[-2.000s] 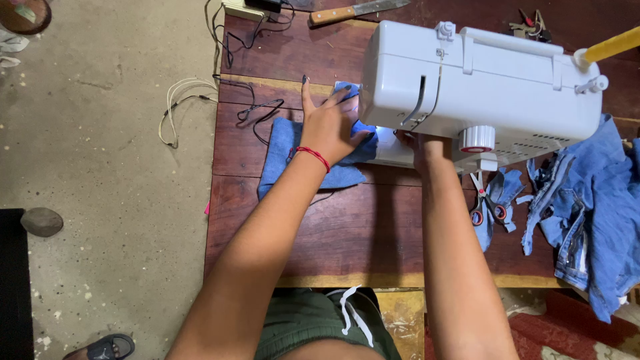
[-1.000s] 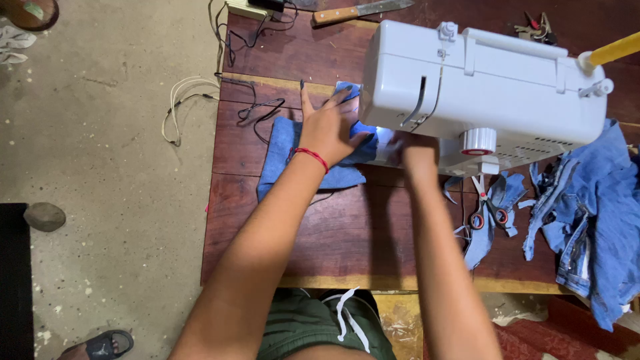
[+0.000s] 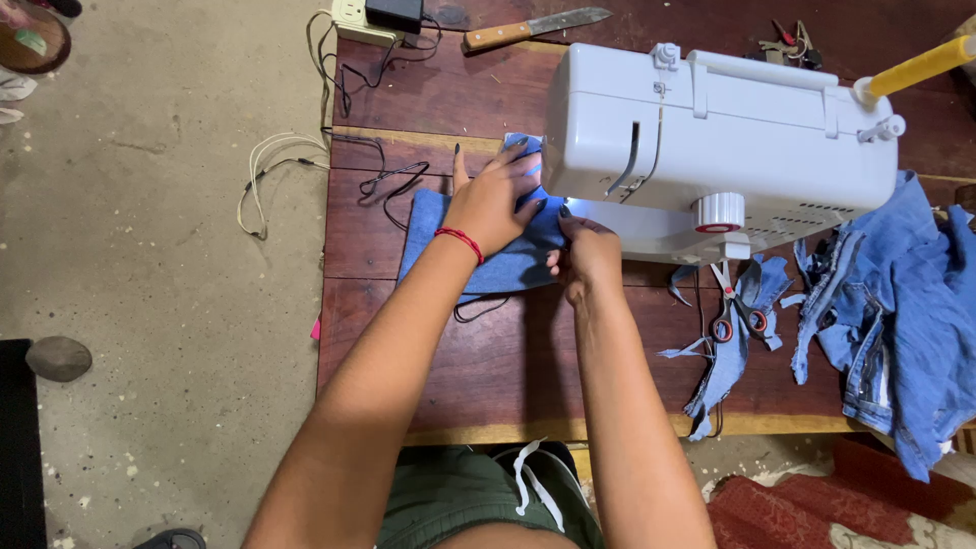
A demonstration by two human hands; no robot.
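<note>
A white sewing machine [image 3: 724, 145] stands on the wooden table, its lamp lit beside the needle area, which its head hides. Blue denim cloth [image 3: 488, 263] lies at the machine's left end, partly under the head. My left hand [image 3: 496, 194] rests on this cloth, fingers spread, with a red string bracelet at the wrist. Close to the lamp, my right hand [image 3: 591, 248] pinches the denim's right edge between thumb and forefinger.
Scissors [image 3: 728, 305] lie on denim scraps [image 3: 720, 374] right of my right arm, with a larger denim heap [image 3: 915, 305] beyond. A knife [image 3: 534, 29], a power strip [image 3: 362, 23] and black cables [image 3: 381, 171] lie along the far left part of the table.
My right hand has come out from under the machine's head, moving left to the denim's edge. My left hand has stayed on the cloth.
</note>
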